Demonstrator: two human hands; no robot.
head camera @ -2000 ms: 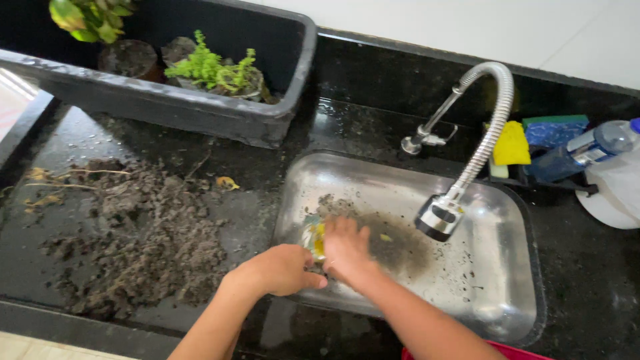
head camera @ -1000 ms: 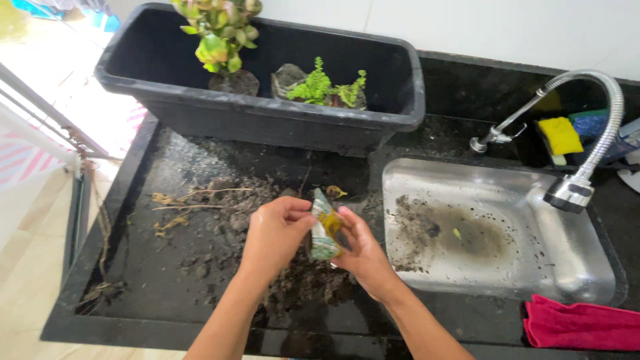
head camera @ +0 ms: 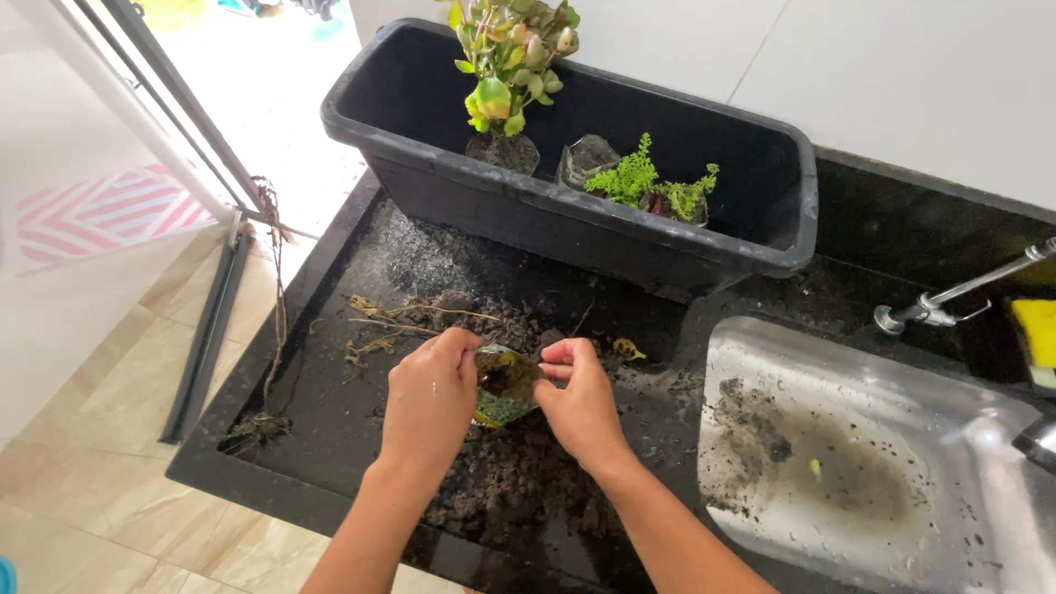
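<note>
Over the black stone counter, my left hand [head camera: 433,396] and my right hand [head camera: 582,404] pinch opposite sides of a small plastic bag [head camera: 505,385]. Its mouth faces up, and brown, dirty walls show inside, with green and yellow on the outside. Loose dark soil [head camera: 528,483] lies heaped beneath and around it. Dry stems [head camera: 396,318] rest on the counter left of the soil, behind my left hand. A yellowed leaf [head camera: 629,349] lies to the right, behind my right hand.
A long black planter [head camera: 561,214] holding a leafy succulent [head camera: 516,66] and small green plants [head camera: 631,177] stands at the back. The steel sink [head camera: 825,462] at right has soil in it. A faucet [head camera: 932,309] and yellow sponge [head camera: 1038,330] are beyond. A long dry stem [head camera: 279,330] crosses the counter's left edge.
My hands and the bag have moved from the sink to above the soil on the counter. The bag's mouth is now spread apart. The view has swung left.
</note>
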